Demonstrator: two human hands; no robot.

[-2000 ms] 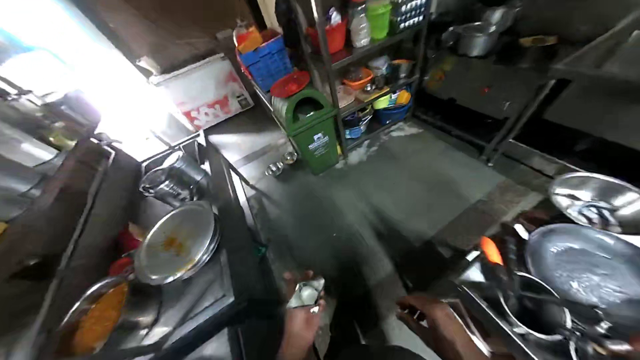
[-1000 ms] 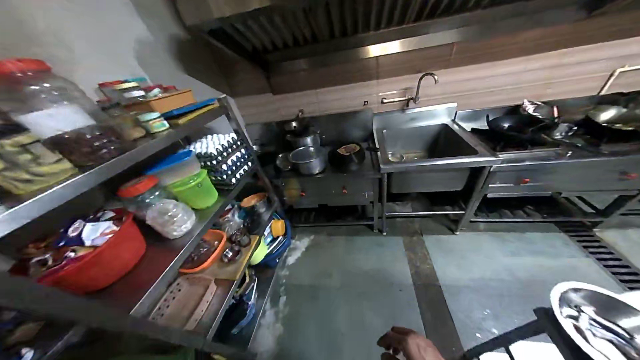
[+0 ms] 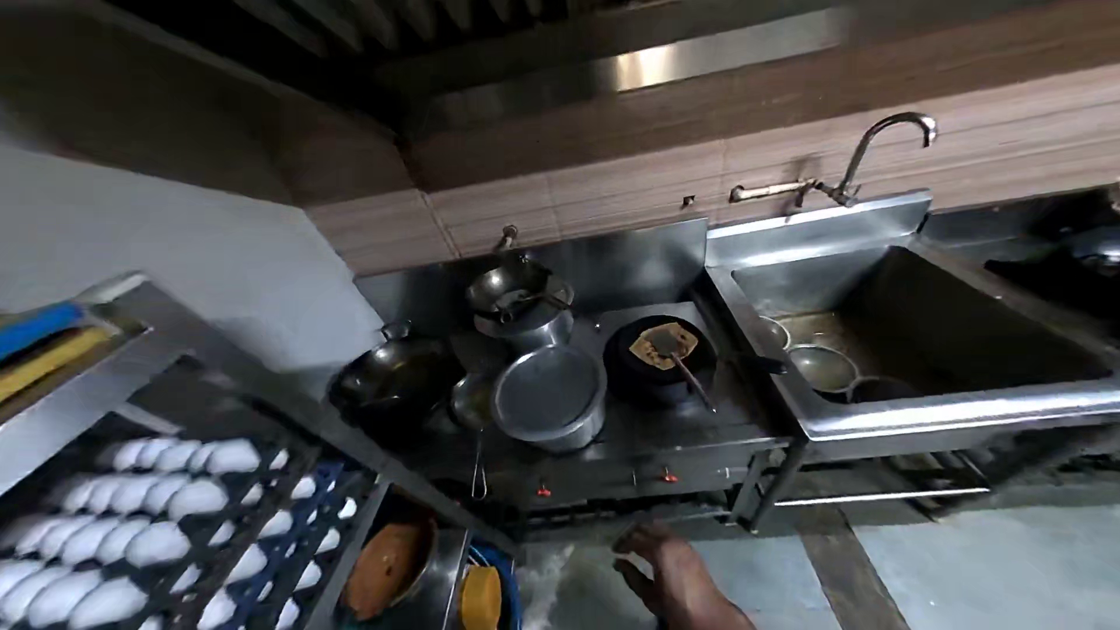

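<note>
My right hand (image 3: 669, 573) hangs at the bottom middle in front of the stove, fingers loosely apart, holding nothing. My left hand is out of view. On the stove (image 3: 569, 468) stands a lidded metal pot (image 3: 549, 394). To its right a folded flatbread (image 3: 663, 345) lies on a dark griddle pan (image 3: 617, 350), with a metal spatula (image 3: 691, 381) resting on it. A dark wok (image 3: 394, 381) stands at the left. Behind the pot, a smaller wok (image 3: 503, 284) sits on another pot (image 3: 534, 331). A ladle (image 3: 473, 411) lies between the left wok and the lidded pot.
A steel sink (image 3: 945, 337) with bowls (image 3: 822, 367) inside adjoins the stove, under a wall faucet (image 3: 875, 144). At left, a metal rack (image 3: 236, 376) holds trays of white eggs (image 3: 122, 525), with an orange-brown container (image 3: 389, 564) lower down. An exhaust hood (image 3: 560, 83) hangs overhead.
The view has swung from the other side of the kitchen to the stove and sink, now closer. My left hand, holding a small pale item two seconds ago, has left view.
</note>
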